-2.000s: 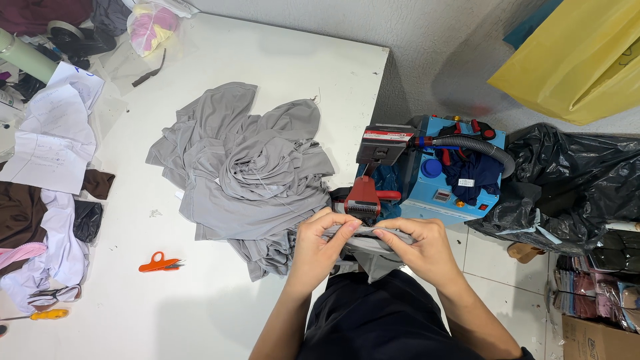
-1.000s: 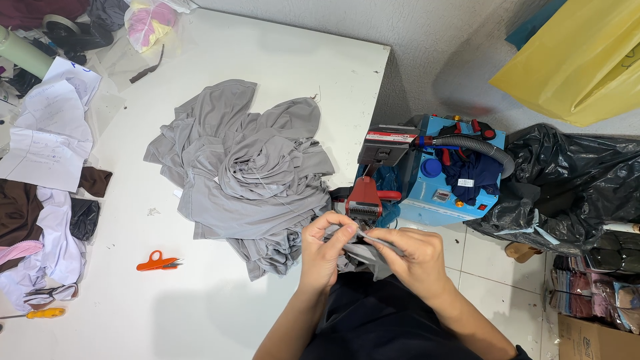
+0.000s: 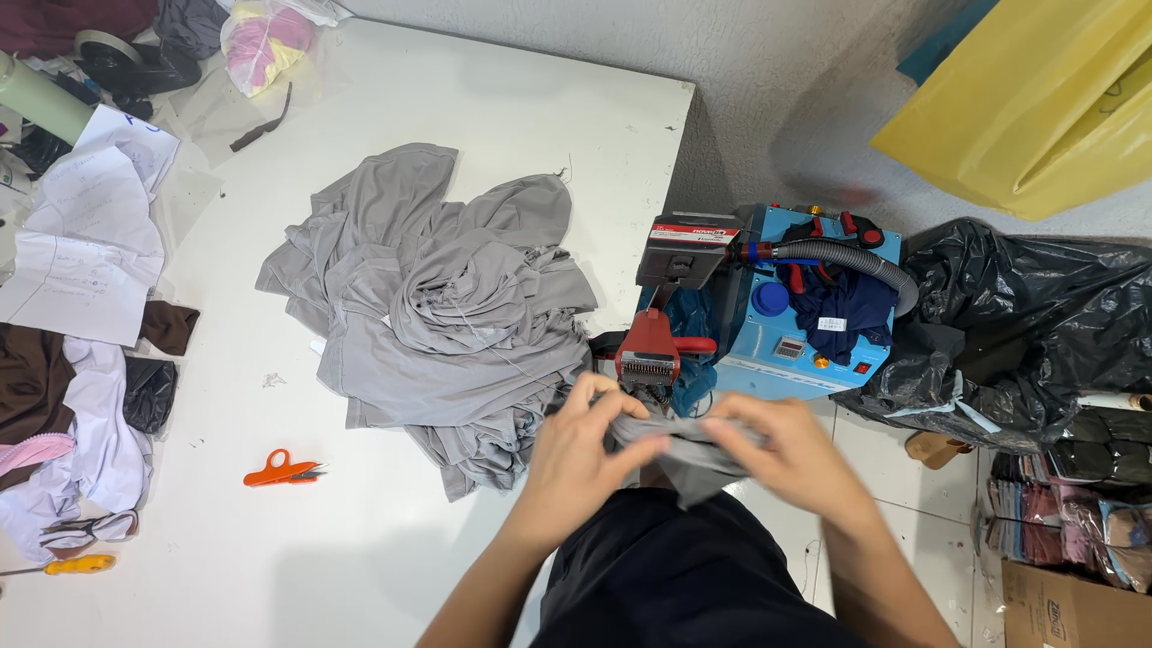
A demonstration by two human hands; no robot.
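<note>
Between my two hands, above my lap at the table's edge, is a piece of grey fabric point(image 3: 697, 463), bunched and blurred. My left hand point(image 3: 594, 432) pinches its left end with thumb and fingers. My right hand point(image 3: 778, 450) grips its right end, also blurred. Just beyond the hands stands a red tagging or tape tool point(image 3: 650, 346) with a toothed front. A heap of grey knit fabric point(image 3: 432, 306) lies on the white table, left of my left hand. Orange thread snips point(image 3: 283, 469) rest on the table farther left.
To the right stands a blue machine point(image 3: 783, 324) with a ribbed hose and dark blue cloth on it. Black plastic bags point(image 3: 1017, 315) lie beyond. Papers point(image 3: 85, 243), white and brown cloth and a yellow-handled tool point(image 3: 81, 564) are at the left. A yellow bag point(image 3: 1035, 99) hangs upper right.
My hands have moved apart since one second ago, with more of the grey fabric showing between them. The heap and the snips have stayed where they were.
</note>
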